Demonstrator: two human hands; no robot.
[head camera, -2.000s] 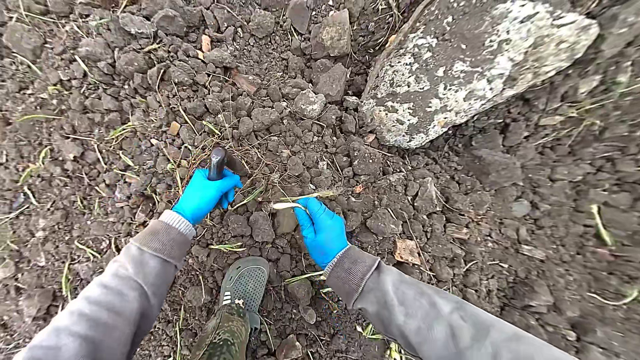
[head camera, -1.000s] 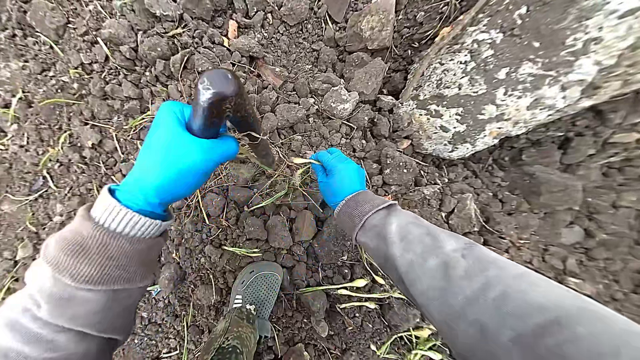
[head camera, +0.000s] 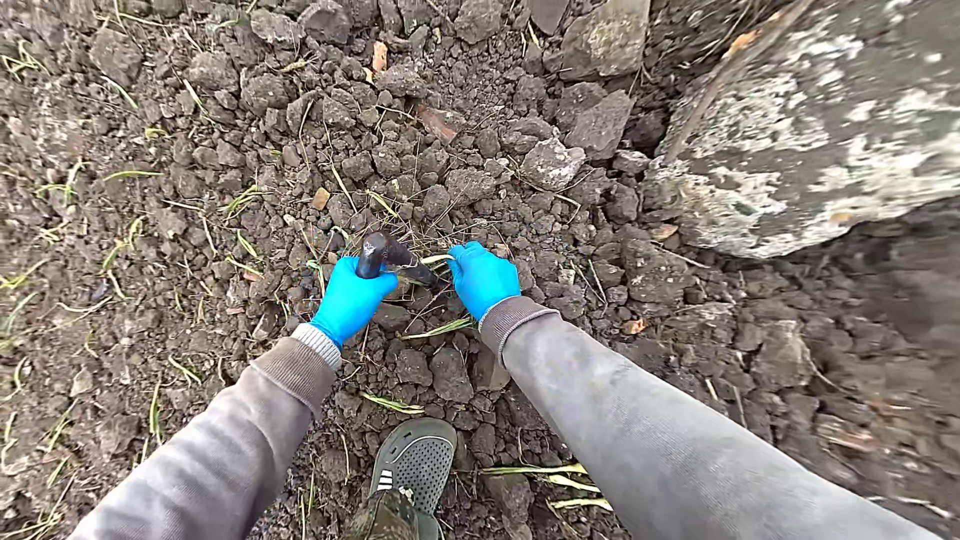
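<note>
My left hand (head camera: 352, 300), in a blue glove, is closed around the black handle of a hand tool (head camera: 375, 255). The tool's dark shaft slants down to the right, and its lower end is at the soil beside my right hand, so its working end cannot be made out. My right hand (head camera: 485, 279), also gloved in blue, pinches a thin pale plant stem (head camera: 436, 259) between its fingertips. Dry roots and grass blades lie on the soil around both hands. A green plant blade (head camera: 442, 328) rests just below them.
A large lichen-spotted rock (head camera: 780, 150) lies at the upper right. My foot in a green clog (head camera: 417, 469) stands below the hands. Several pale green stalks (head camera: 574, 481) lie right of the clog. Clods and stones (head camera: 551, 163) cover the ground.
My left hand, raised nearer the camera with the tool one second ago, is now lower and closer to the soil. The tool's end has come beside my right hand, which still pinches the stem.
</note>
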